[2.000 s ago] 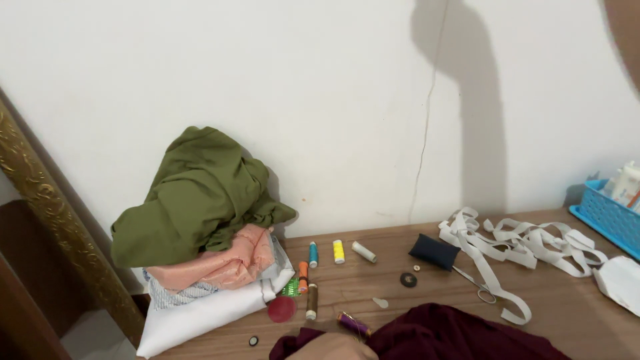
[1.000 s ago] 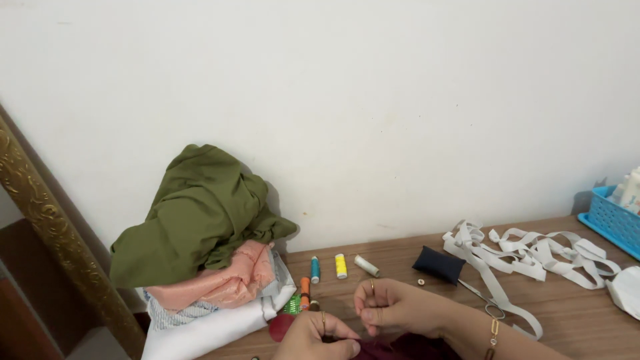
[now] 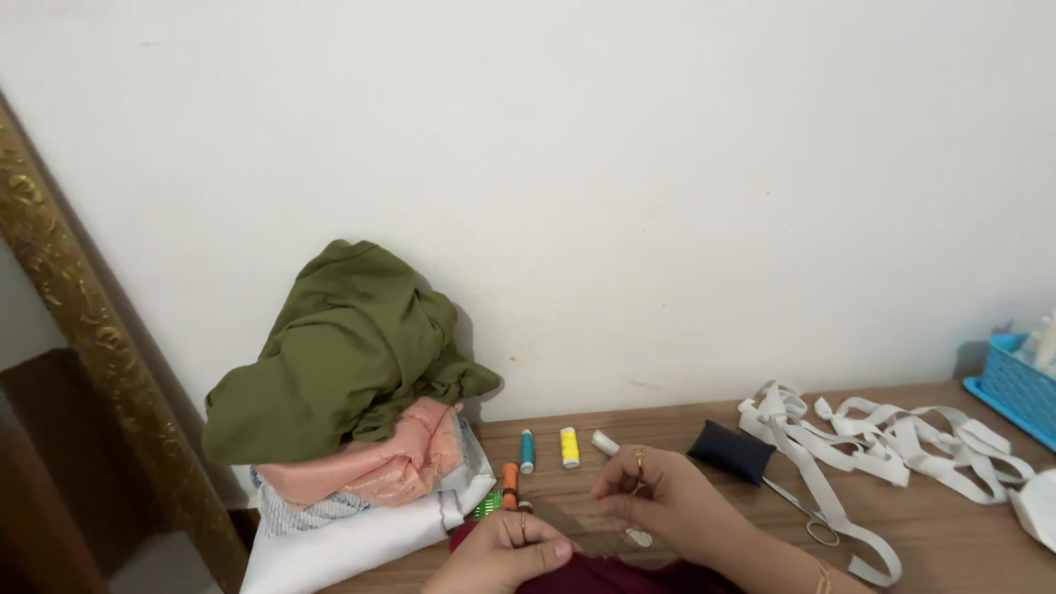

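Low in the view, my left hand (image 3: 511,554) pinches the edge of a maroon cloth (image 3: 615,576) between thumb and fingers. Up and to the right of it, my right hand (image 3: 660,503) is raised over the table with thumb and fingertips together; whether a needle or thread is between them is too small to tell. Behind the hands lie a teal thread spool (image 3: 527,451), a yellow spool (image 3: 570,448), a white spool (image 3: 605,443) and an orange spool (image 3: 511,485). A dark pincushion (image 3: 731,451) is right of my right hand, near scissors (image 3: 804,513) partly under white elastic.
Folded fabrics with an olive cloth (image 3: 346,355) on top are stacked at the left, by a gilded frame (image 3: 91,330). Tangled white elastic (image 3: 825,487) spreads over the right side of the wooden table. A blue basket (image 3: 1019,379) stands far right, against the white wall.
Two seconds ago the maroon cloth lay in view without both hands over it; one second ago both hands were there, close together. Now my right hand is farther from my left.
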